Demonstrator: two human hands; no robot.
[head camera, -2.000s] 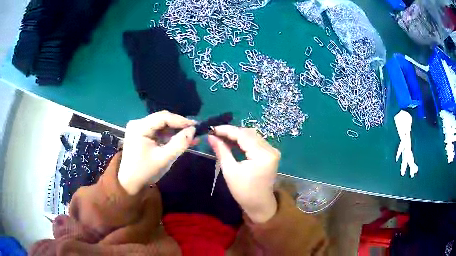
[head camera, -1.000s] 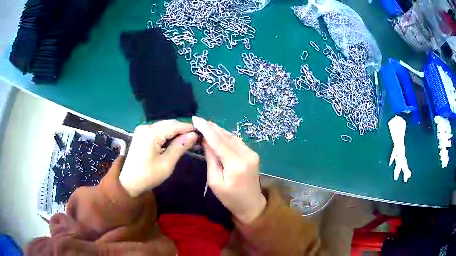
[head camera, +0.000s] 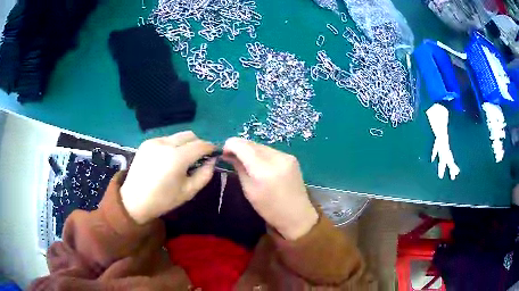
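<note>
My left hand (head camera: 165, 173) and my right hand (head camera: 270, 179) meet over the table's front edge. My left hand holds a small black strap piece (head camera: 200, 163) between thumb and fingers. My right fingertips pinch at its right end; any fitting there is hidden by the fingers. A black ribbed sheet (head camera: 152, 77) lies flat on the green table just beyond my left hand. A pile of small metal fittings (head camera: 287, 96) lies beyond my right hand. Metal hooks lie in a loose pile at the top (head camera: 207, 20) and in another at the right (head camera: 378, 74).
Stacked black strips (head camera: 34, 51) lie far left. A clear plastic bag (head camera: 373, 20), blue bins (head camera: 437, 71) and a white glove (head camera: 441, 139) are at the right. Below the table edge are a white basket of black pieces (head camera: 42, 199), a clear tub (head camera: 341, 207) and a red stool (head camera: 404, 250).
The black piece stuck out between my hands earlier; now it lies mostly within my left fingers and my hands are close together. The view has shifted, so the table items sit further left and higher.
</note>
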